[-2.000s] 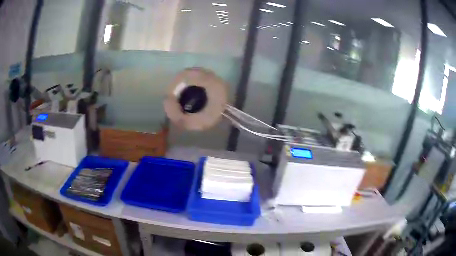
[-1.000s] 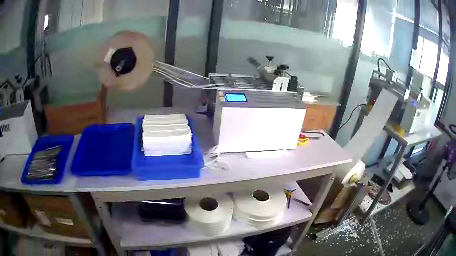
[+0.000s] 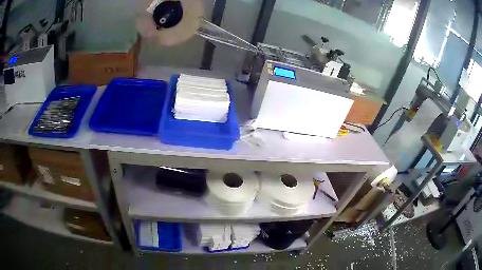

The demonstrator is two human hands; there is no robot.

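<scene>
Neither of my hands is in view. On the bench in front of me stands a cutting machine (image 3: 304,103), a white-grey box with a lit blue screen. White bands run to it from a tan feed reel (image 3: 188,25) at the upper left. Left of the machine, a blue tray (image 3: 201,138) holds a bundle of white strips (image 3: 202,99) in rows. Beside it lies an empty blue tray (image 3: 129,106). Further left, another blue tray (image 3: 87,98) holds dark silvery strips (image 3: 59,114). Crumpled white scrap (image 3: 250,134) lies by the machine's left corner.
A second cutting machine (image 3: 30,75) is at the far left. White material rolls (image 3: 231,193) lie on the lower shelf (image 3: 169,208). Cardboard boxes (image 3: 62,171) stand below left. Another bench (image 3: 459,155) is at the right, and white bits litter the grey floor (image 3: 338,257).
The view has swung right, then down, bringing the lower shelves and floor into sight. The trays and machine stand as before. No hand has appeared.
</scene>
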